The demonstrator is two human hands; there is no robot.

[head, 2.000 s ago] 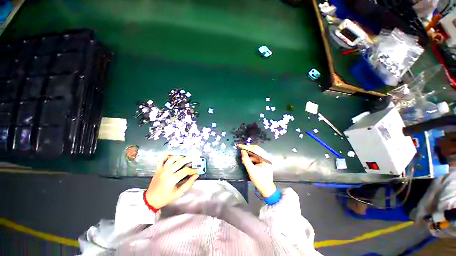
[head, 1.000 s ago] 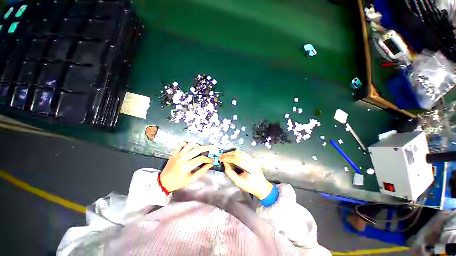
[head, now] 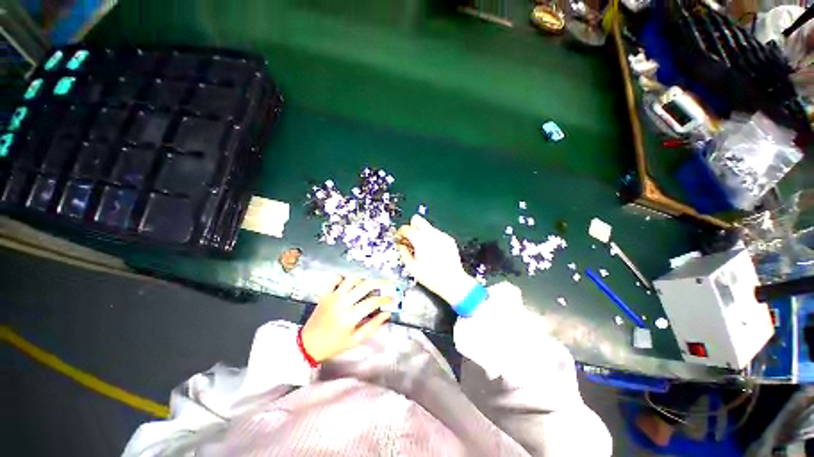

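My left hand (head: 346,317) holds a small light-blue piece (head: 394,299) between its fingers near the bench's front edge. My right hand (head: 432,260) is above and to the right of it, with its fingertips at the right side of the large pile of small white and dark pieces (head: 359,223). Whether its fingertips hold a piece is too small to tell. A dark fine pile (head: 489,257) lies just right of my right hand, partly hidden by it. A sparser scatter of small white parts (head: 536,253) lies further right.
Stacked black trays (head: 161,147) stand at left, some pockets holding teal pieces. A cream card (head: 266,216) and a brown piece (head: 290,259) lie beside them. A light-blue piece (head: 552,132) lies further back. At right are a blue stick (head: 615,298), a white box (head: 714,308) and a wooden rim (head: 635,134).
My right hand has left the light-blue piece and moved up to the large pile. My left hand still holds the piece. The view has shifted, showing more of the trays.
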